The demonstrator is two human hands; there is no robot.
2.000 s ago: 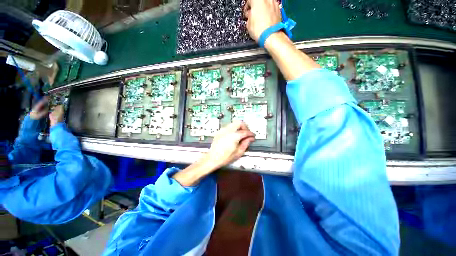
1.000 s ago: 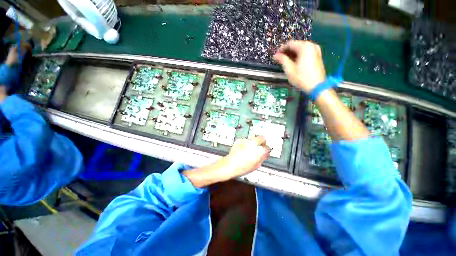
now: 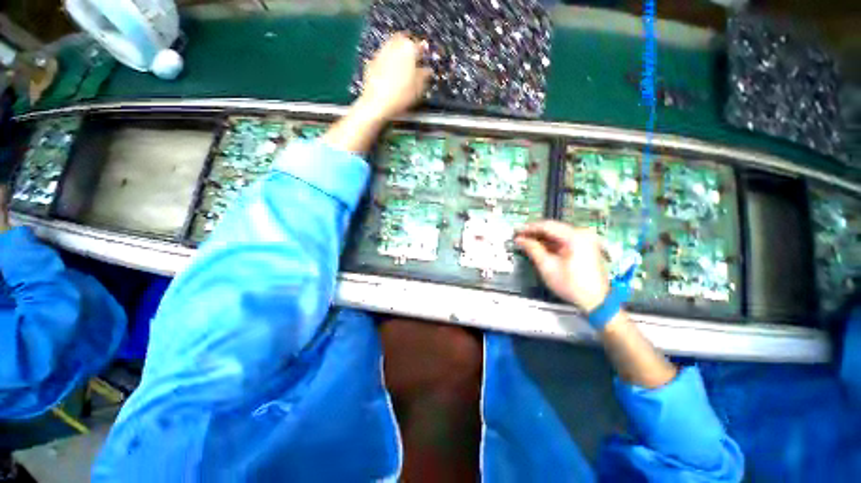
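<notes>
My left hand (image 3: 396,75) reaches over the near left part of the dark, glittering component pile (image 3: 486,52); its fingertips are partly hidden, and I cannot tell if it holds a part. My right hand (image 3: 566,262), with a blue strap (image 3: 614,297) on the wrist, is at the right edge of the lower right green board (image 3: 487,238) in the middle pallet (image 3: 453,273). Its thumb and finger are close together; anything between them is too small to tell.
The conveyor's front rail (image 3: 425,301) crosses in front of me. More boards lie in pallets left and right. A white fan (image 3: 132,33) stands upper left. A blue cord (image 3: 649,113) hangs to my right wrist. Another pile (image 3: 779,85) lies right. A blue sleeve (image 3: 47,321) shows at left.
My left hand has moved from the boards up to the pile. My right hand has come down from the pile to the lower right board. The view has shifted.
</notes>
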